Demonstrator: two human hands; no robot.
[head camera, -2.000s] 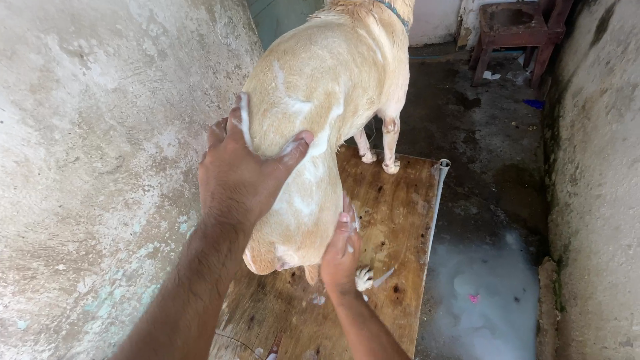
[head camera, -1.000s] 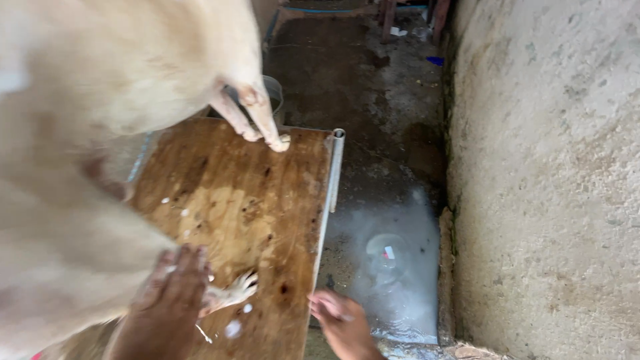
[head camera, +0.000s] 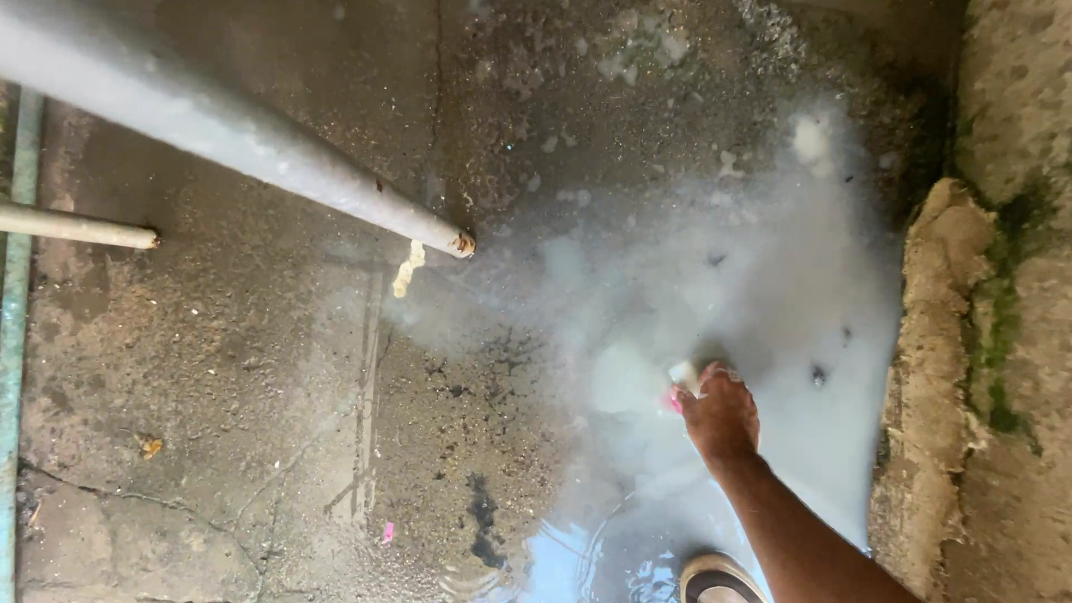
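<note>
My right hand (head camera: 722, 412) reaches down to the wet concrete floor at the lower right. Its thumb and fingers close on a small white and pink object (head camera: 682, 381), perhaps a packet or sachet; the blur hides its exact kind. Around the hand spreads a cloudy, soapy puddle (head camera: 754, 293). My left hand is out of the view, and so is the dog.
A metal pipe leg (head camera: 335, 180) slants in from the upper left, with a thinner pipe (head camera: 84, 226) beside a green bar (head camera: 17, 335). A rough cement ridge (head camera: 930, 360) runs along the mossy wall. A shoe tip (head camera: 720, 579) stands in the puddle.
The view has swung down to the floor, away from the dog and the wooden board. Both hands were on the dog two seconds ago; my right hand is now down at the puddle.
</note>
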